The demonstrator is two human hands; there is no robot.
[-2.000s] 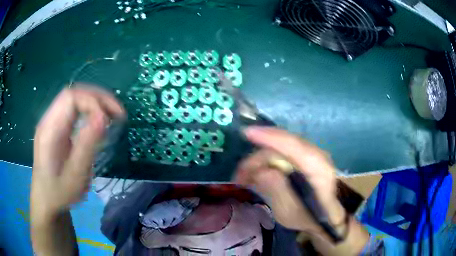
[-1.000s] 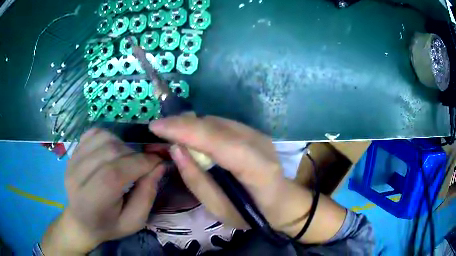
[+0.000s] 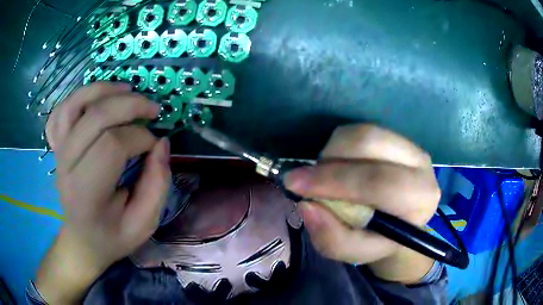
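My right hand (image 3: 369,196) grips a soldering iron (image 3: 405,233) with a black handle, cream grip and brass-coloured collar. Its long metal tip reaches left to a round green circuit board (image 3: 196,114) at the right end of the lowest visible row. My left hand (image 3: 110,155) is just left of that board, thumb and index finger close together. A thin dark lead wire (image 3: 174,132) seems to run from these fingertips toward the iron's tip. More green boards (image 3: 173,43) lie in rows above. My left hand covers part of the lower rows.
Thin dark wires with white ends (image 3: 55,67) spread left of the boards. A pale roll of tape (image 3: 527,80) sits at the right edge. The pale table edge (image 3: 476,166) runs below the boards. A blue stool (image 3: 491,205) stands at lower right.
The board rows have shifted up in view. My left hand has risen to the lowest row. The iron's tip has moved from the middle rows to that row's right end, and the iron lies flatter.
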